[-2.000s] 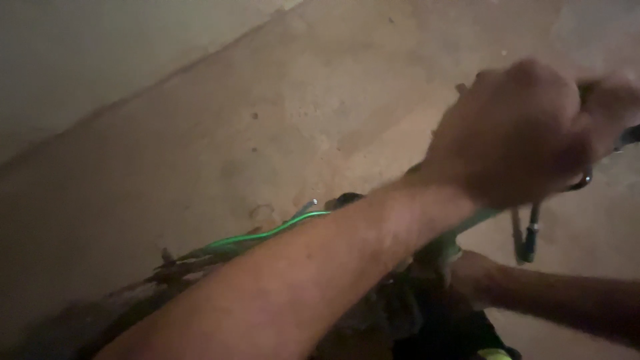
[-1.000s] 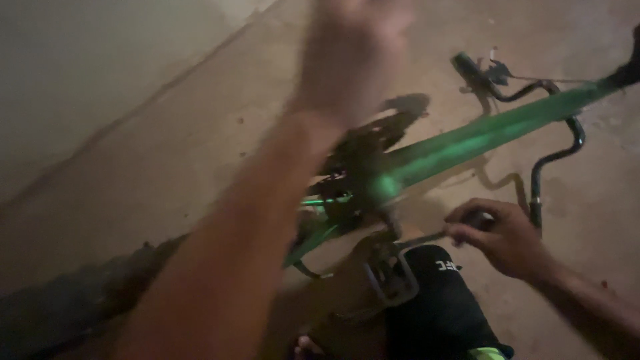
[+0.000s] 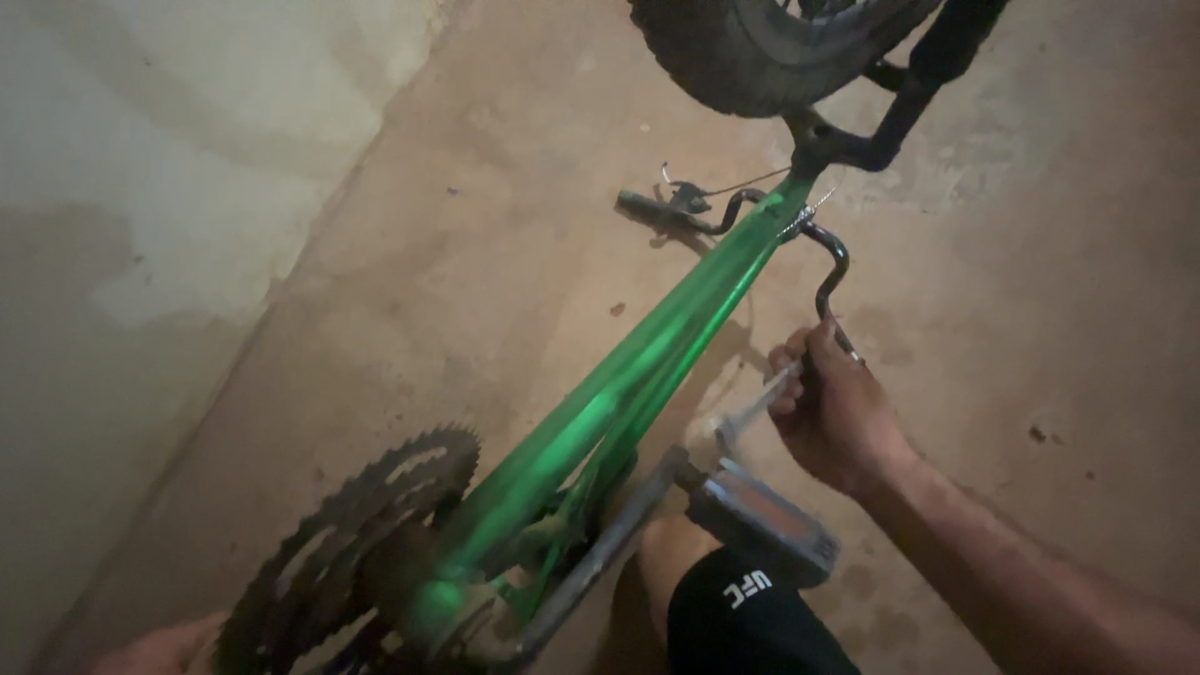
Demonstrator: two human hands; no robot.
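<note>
An upside-down bicycle with a green frame runs diagonally through the view. My right hand is closed around a metal tool, probably a wrench, whose blurred end is close to the pedal on the crank arm. My left hand shows only in part at the lower left edge, behind the toothed chainring; its fingers are hidden.
The front wheel's knobby tire and black fork are at the top. Handlebars with a brake lever rest low by the floor. A pale wall stands left. My knee in black shorts is beside the pedal.
My left hand has moved from the upper middle down to the lower left edge. My right hand still holds the tool. The view has shifted, now showing the front tire and chainring.
</note>
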